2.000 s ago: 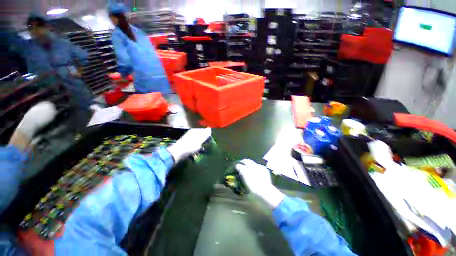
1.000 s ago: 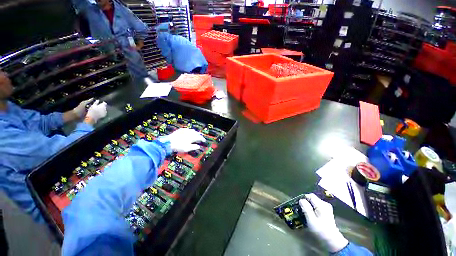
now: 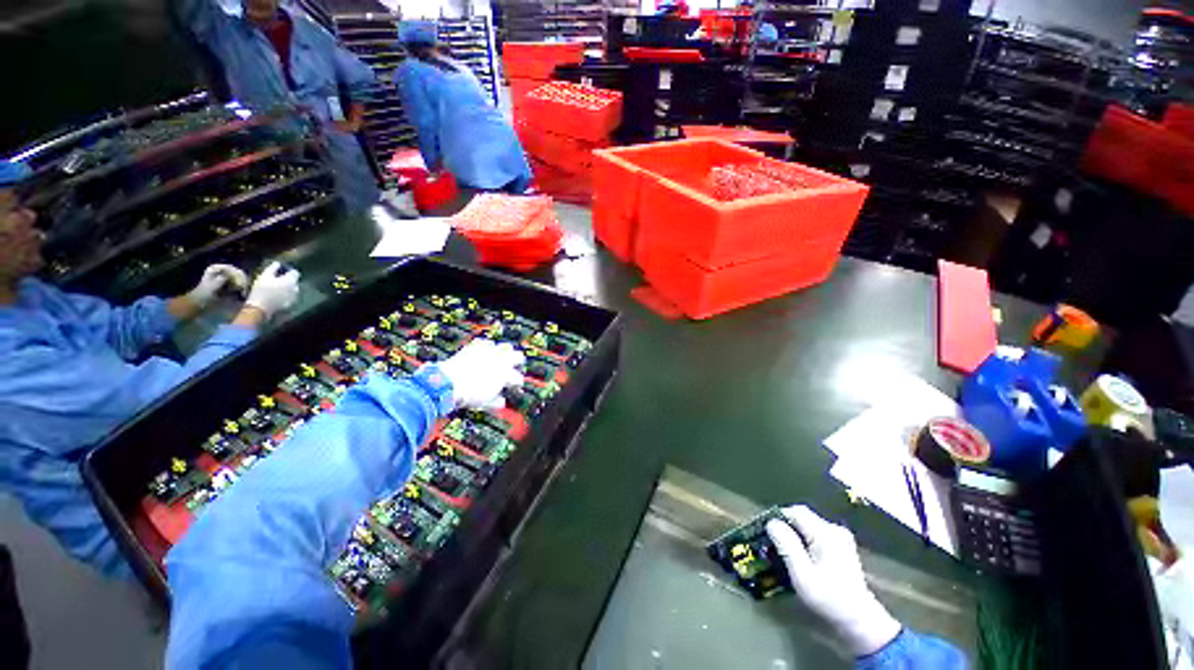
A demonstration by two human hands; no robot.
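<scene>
My left hand (image 3: pixel 485 373), in a white glove, is over the black tray (image 3: pixel 530 491), at its right half. Its fingertips are low among the boards, and whether they grip one is hidden. Rows of circuit boards (image 3: pixel 413 517) with yellow parts lie on a red-orange liner (image 3: pixel 168 521) in the tray. My right hand (image 3: pixel 832 576), also gloved, holds a dark circuit board (image 3: pixel 749 555) with yellow parts by its right side, over the greyish work mat (image 3: pixel 674 582).
Red-orange crates (image 3: pixel 746 249) stand beyond the tray. Papers (image 3: pixel 884 452), a tape roll (image 3: pixel 958 442), a calculator (image 3: pixel 998 530) and a blue holder (image 3: pixel 1021 406) are at right, beside a black bin. A coworker's gloved hands (image 3: pixel 272 291) are beyond the tray's left side.
The view has turned left. My left hand has gone from beside the mat to over the tray, then shifted slightly left. My right hand still holds its board over the mat.
</scene>
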